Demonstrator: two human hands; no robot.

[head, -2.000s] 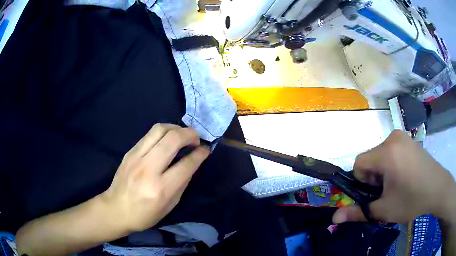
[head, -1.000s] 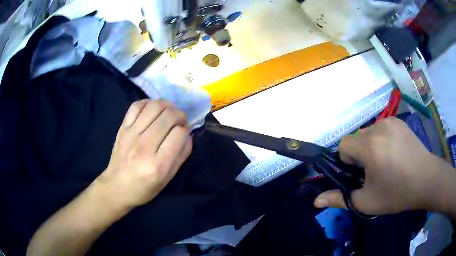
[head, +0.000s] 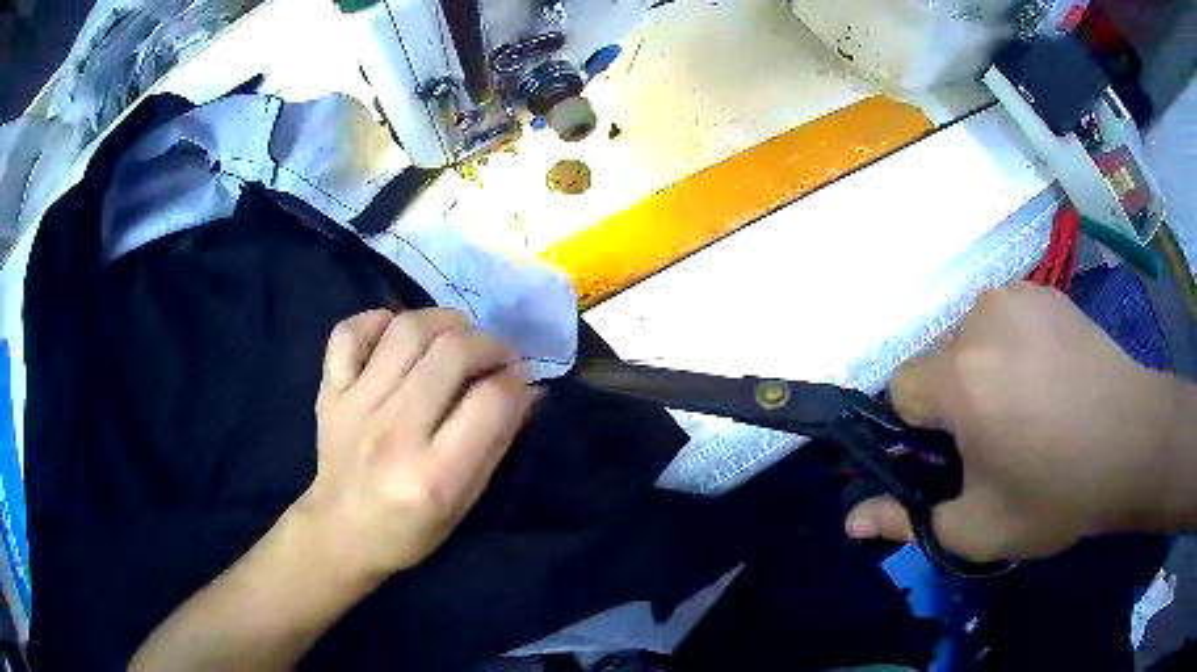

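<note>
Black garment cloth spreads over the left of the table and down at the front. Its edge piece has pale grey-white interfacing facing up, with a stitched line and a rounded end. My left hand pinches the cloth just below that end; its fingertips are partly hidden in the fold. My right hand holds dark tailor's shears by the handles. Their blades look nearly closed and point left, with the tips at the rounded end, close to my left fingertips. Whether the tips touch cloth is unclear.
The sewing machine's needle area stands behind the cloth. The machine bed has an orange-yellow strip. A pale marked tape runs along the table's front edge. Red handles show at the right. Clear plastic lies at the back left.
The view has swung toward the right and down since the oldest frame. The shears' blades lie closer to level than a second ago. Both hands keep their holds at the rounded end.
</note>
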